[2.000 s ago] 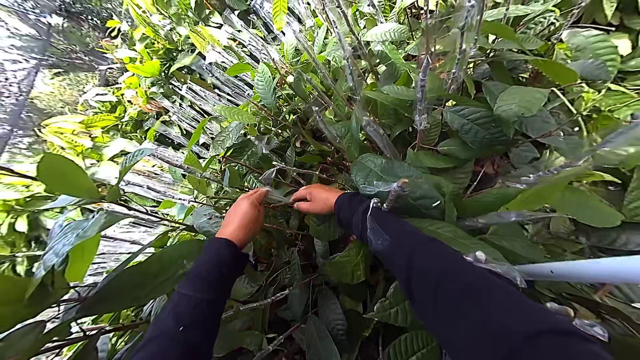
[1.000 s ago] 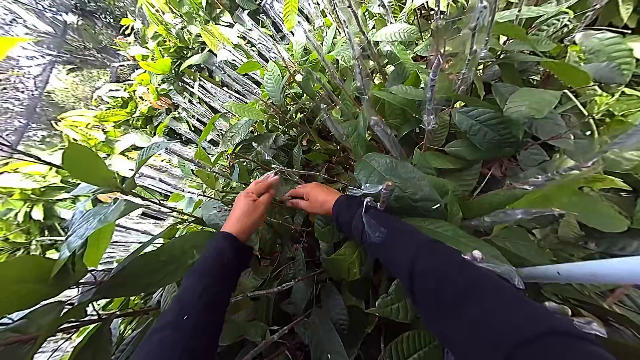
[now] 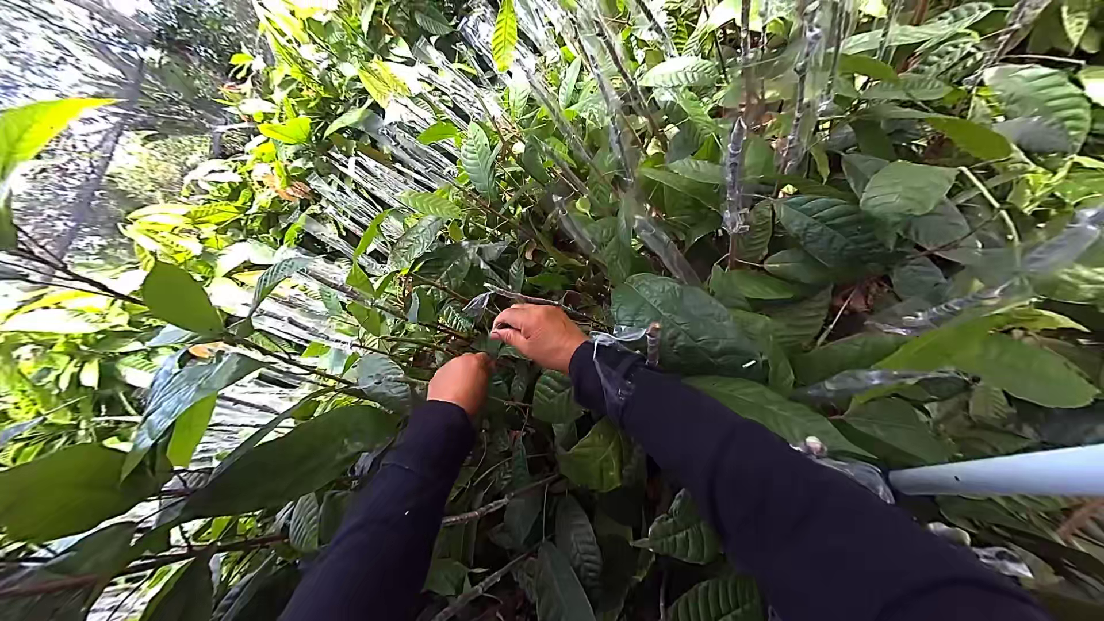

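Both hands, in dark long sleeves, meet among leafy stems near the middle of the view. My left hand (image 3: 461, 381) has its fingers curled, and whatever lies within them is hidden. Just above and to the right, my right hand (image 3: 541, 335) is bent with thumb and fingertips drawn together; I cannot tell what is between them. A thin stem wrapped in clear plastic film (image 3: 526, 298) runs just above the right hand. Beside the right cuff stands a cut stem end (image 3: 653, 343) with loose clear film around it. A broad green leaf (image 3: 681, 323) lies behind that cuff.
Many upright stems wrapped in clear film (image 3: 734, 177) rise behind the hands. A pale blue pole or pipe (image 3: 1000, 473) enters from the right, near the right forearm. Large leaves (image 3: 289, 461) crowd the lower left, and a thin branch (image 3: 496, 509) crosses below the hands.
The left hand has moved down and its fingers have curled in. The right hand has shifted slightly up and left, to sit above the left one.
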